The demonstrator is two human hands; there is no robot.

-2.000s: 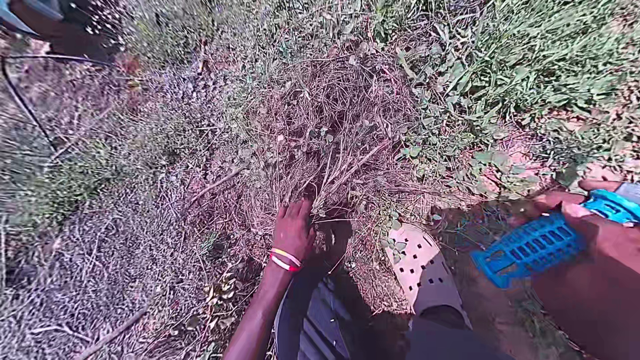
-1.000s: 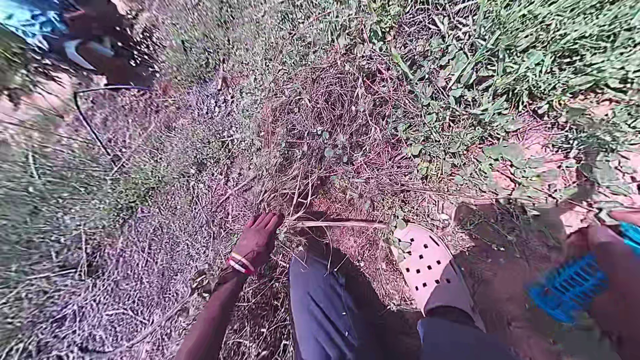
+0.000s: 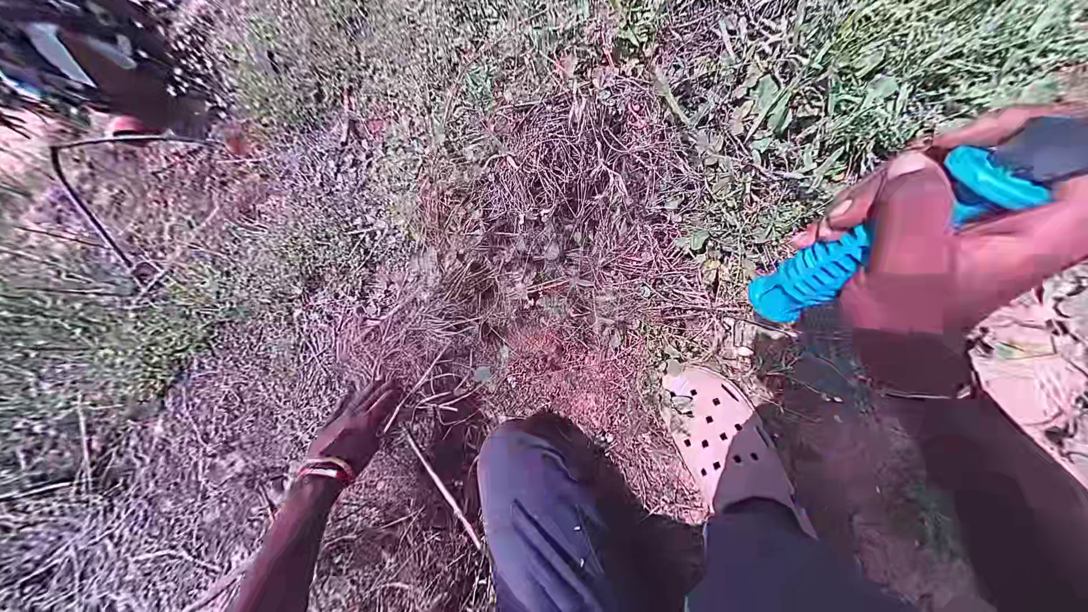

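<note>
My left hand (image 3: 350, 429), with red and pale bands at the wrist, is low over dry stalks left of my knee. Its fingers look extended beside a thin dry stem (image 3: 442, 491); I cannot tell whether they touch it. My right hand (image 3: 926, 229) is raised at the right, closed around the blue ridged handle (image 3: 812, 276) of a tool. The rest of that tool is mostly hidden by the hand or out of view. Between and beyond my hands lies a tangle of dry weeds (image 3: 578, 170).
My beige perforated clog (image 3: 714, 425) stands on reddish soil right of my bent knee (image 3: 535, 501). Green grass (image 3: 901, 68) grows at the upper right. A thin dark bent rod or stem (image 3: 89, 200) stands at the left, near another person's blurred foot or leg at the upper left.
My right hand has risen from the right edge with the blue handle. My left hand has moved left from the dry stems beside my knee, and the pale stalk near it one second ago is no longer there.
</note>
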